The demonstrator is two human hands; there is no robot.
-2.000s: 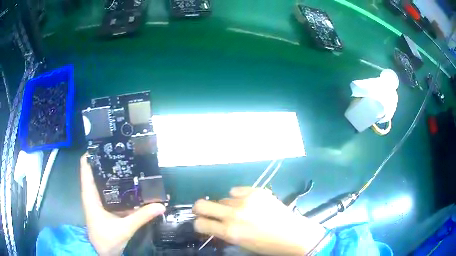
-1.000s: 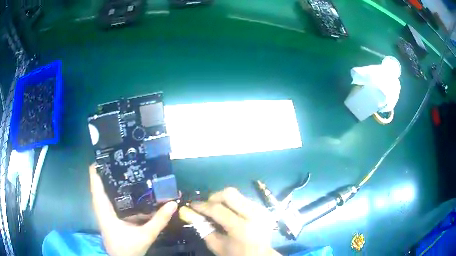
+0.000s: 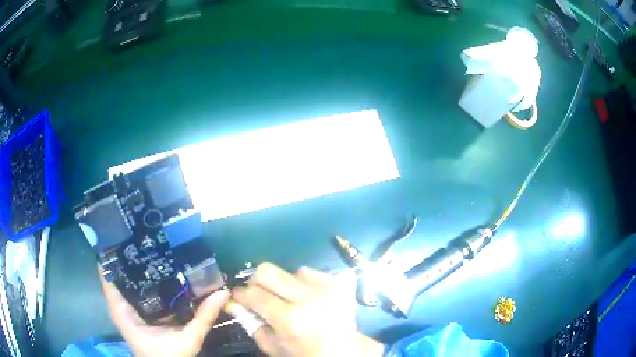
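Note:
My left hand grips a black circuit board by its lower edge, at the lower left. The board is tilted, with silver and white components and a thin purple wire near its bottom. A dark case part lies below and beside the board, mostly hidden by my hands. My right hand is at the right of the board's lower corner, its fingers closed on a small orange and white pen-like tool. The tool's tip is at my left thumb; what it touches is hidden.
A white sheet lies behind the board. An air blow gun with a hose lies at right, near gold-coloured small parts. A white bottle stands at back right. A blue parts tray is at far left. Dark case parts lie at the back.
The pen-like tool came into my right hand after the first frame. Since the last frame, the board has tilted anticlockwise and shifted left with my left hand. The view has also shifted and turned.

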